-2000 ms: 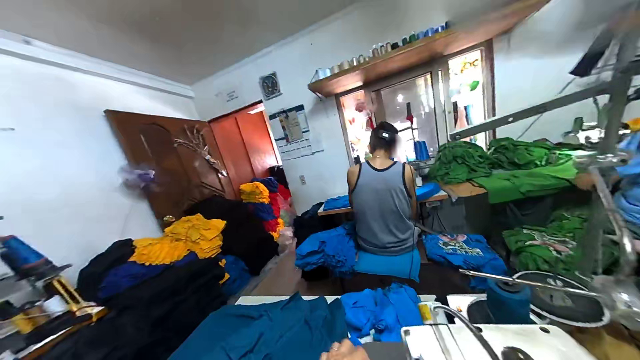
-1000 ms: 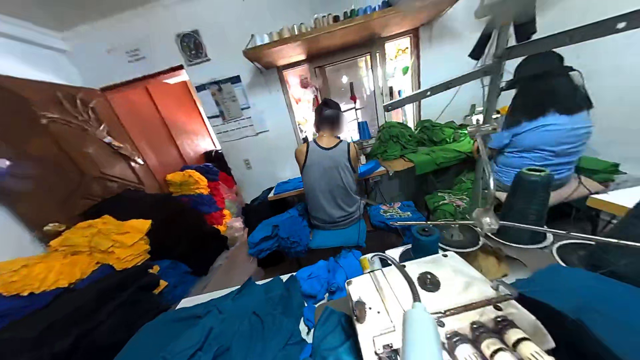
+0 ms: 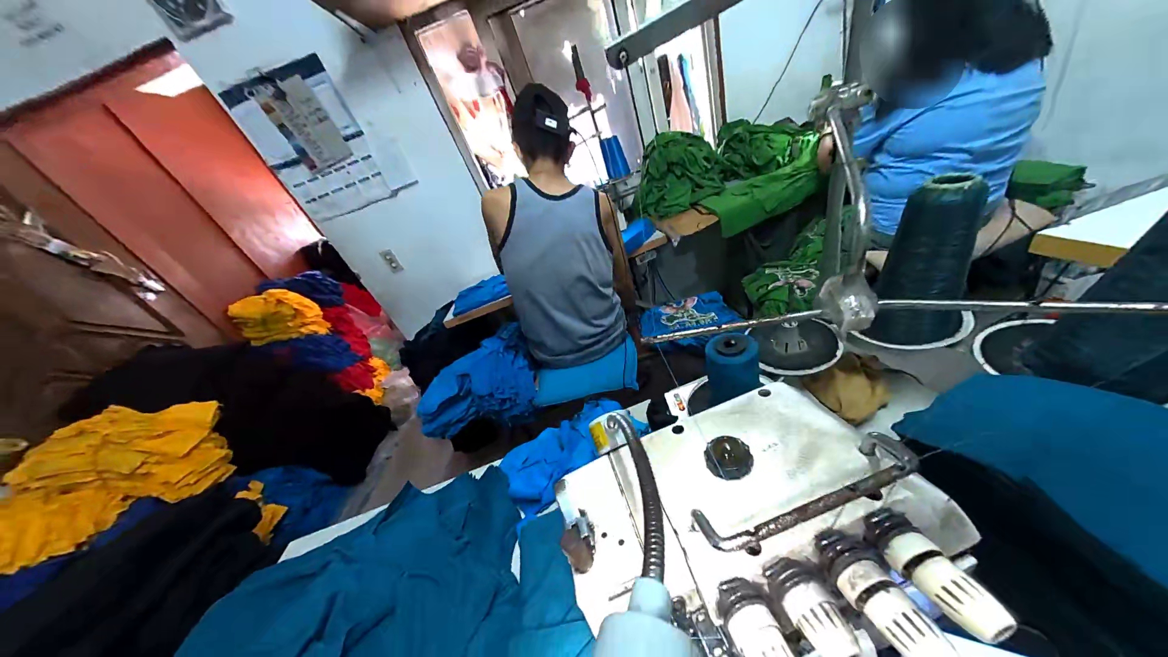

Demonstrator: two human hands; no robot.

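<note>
Neither of my hands shows in the head view now. An overlock sewing machine with white tension knobs fills the lower middle. In front of it rises a gooseneck lamp. Teal fabric lies spread on the table left of the machine, and more teal fabric lies at the right. Bright blue fabric is bunched behind the machine's left corner. Beyond the machine stands a teal thread cone, with a larger dark cone farther right.
A seated person in a grey tank top works ahead; another person in a blue shirt sits at the right. Green fabric covers a table. Yellow fabric and dark piles lie left. A metal thread-stand bar crosses at the right.
The view has swung right and closer to the machine. The hand at the lower edge two seconds ago is out of frame now. The person in the blue shirt has come into view.
</note>
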